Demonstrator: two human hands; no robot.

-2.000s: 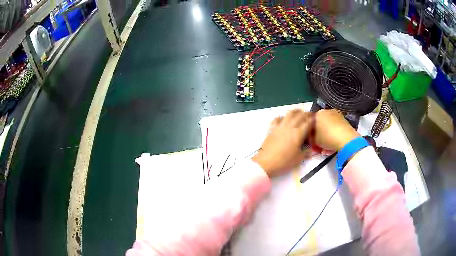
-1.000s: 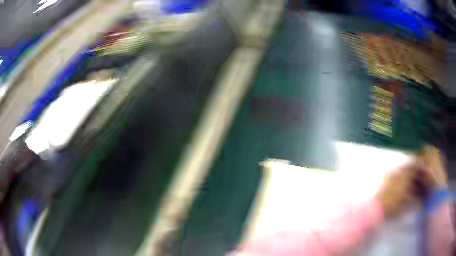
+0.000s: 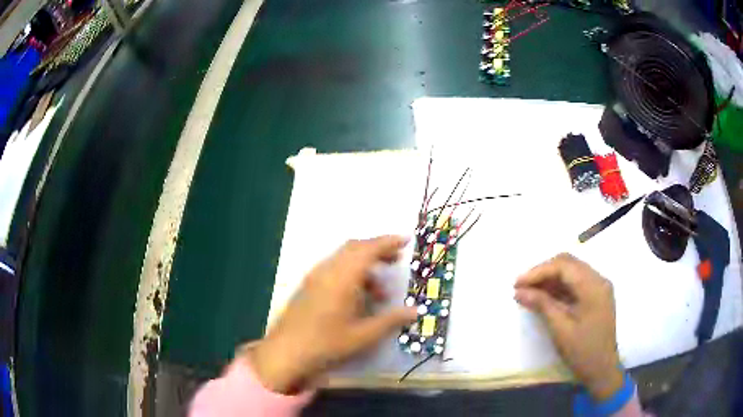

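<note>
A circuit board panel (image 3: 433, 285) lies component side up on the white paper (image 3: 350, 195), with yellow blocks and round parts on top. Thin red and black lead wires (image 3: 446, 204) stick out from its far end, and a short dark wire shows at its near end. My left hand (image 3: 334, 313) is at the panel's left side with fingers apart; its fingertips are at or just over the board's edge, and contact is unclear. My right hand (image 3: 568, 309) is over the paper right of the panel, apart from it, thumb and fingers close together, nothing visible in it.
Banded black wires (image 3: 579, 161) and red wires (image 3: 611, 176) lie far right, near dark tweezers (image 3: 611, 220). Right of them are a round dark dish (image 3: 668, 228), a soldering gun (image 3: 712, 277) and a black fan (image 3: 661, 85). Another board (image 3: 495, 47) lies on the green surface (image 3: 342, 73).
My hands have come apart and moved nearer the front edge. The panel now shows between them, and the wire bundles are uncovered. The camera view has shifted.
</note>
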